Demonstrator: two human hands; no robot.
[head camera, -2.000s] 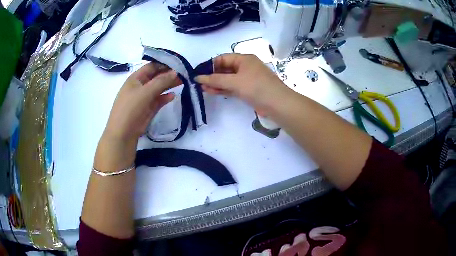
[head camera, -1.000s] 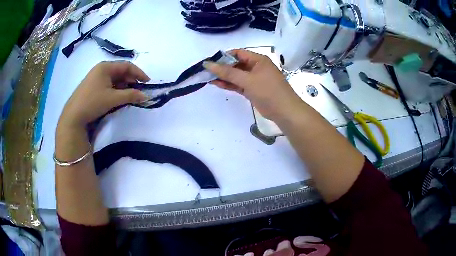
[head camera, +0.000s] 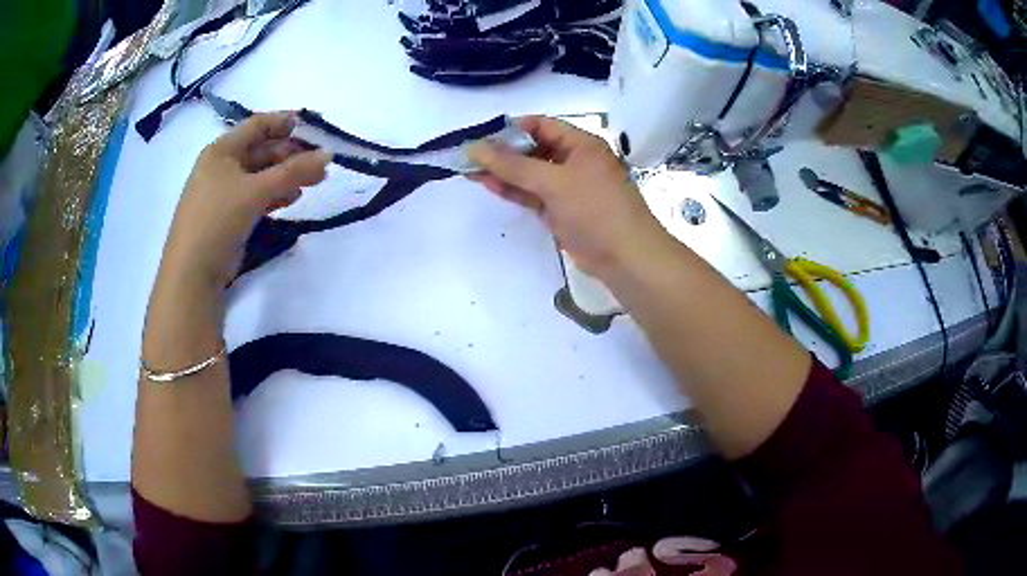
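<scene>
A navy curved strip with a pale grey underside (head camera: 389, 153) is stretched between my hands above the table. My right hand (head camera: 552, 180) pinches its right end between thumb and fingers. My left hand (head camera: 253, 169) holds it near the left end, with thumb and fingers around the strip. A second navy length (head camera: 366, 209) branches off below it and runs down behind my left hand. Another curved navy strip (head camera: 360, 356) lies on the table nearer to me, its left end hidden by my left forearm.
The white sewing machine head (head camera: 687, 84) stands right of my hands. Scissors (head camera: 828, 298) and an orange and dark tool (head camera: 845, 198) lie right. Dark cut pieces (head camera: 484, 39) lie behind. A ruler strip (head camera: 473, 486) edges the front; thin strips (head camera: 208, 84) lie far left.
The held strip went from bunched upright to stretched out sideways. Since one second ago my left hand has moved up and slightly right, and the lower length has separated from the upper one.
</scene>
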